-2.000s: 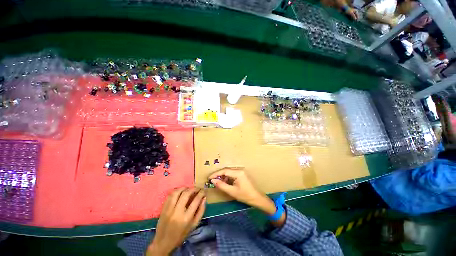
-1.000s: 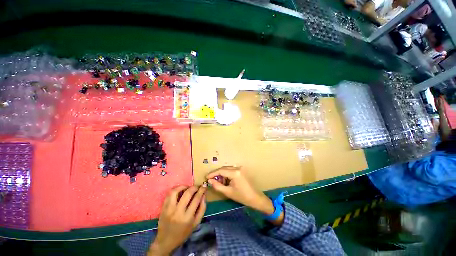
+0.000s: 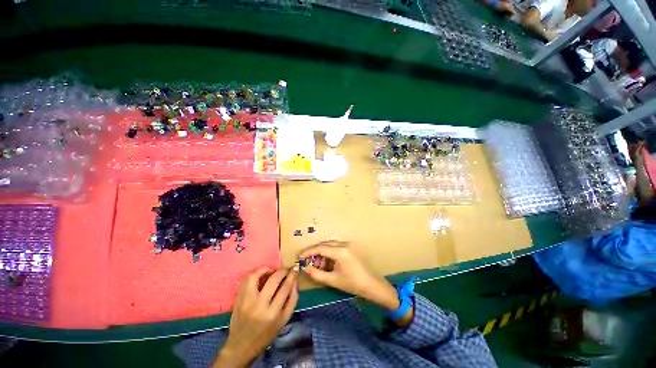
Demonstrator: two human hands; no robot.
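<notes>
A tiny dark electronic module (image 3: 303,264) with shiny bits sits between the fingertips of both hands, low over the tan board's front left corner. My right hand (image 3: 344,269), with a blue wrist band, pinches it. My left hand (image 3: 262,309) has its fingertips at the module's left side; whether they grip it is too small to tell. Two small dark pieces (image 3: 304,231) lie on the tan board (image 3: 345,215) just behind my hands. A heap of black parts (image 3: 198,218) lies on the red mat (image 3: 180,287) at the left.
Part-filled clear trays stand on the red mat (image 3: 201,122) and tan board (image 3: 426,185). A white box (image 3: 293,144), white bottle (image 3: 336,134) and round white dish (image 3: 331,167) stand between them. A purple tray (image 3: 25,259) is far left; stacked trays (image 3: 521,172) are right. A blue-clothed person (image 3: 597,262) is at the right.
Both hands stay at nearly the same place, with small shifts of the fingers around the module. The view has shifted slightly. The heap and the two small pieces lie unchanged.
</notes>
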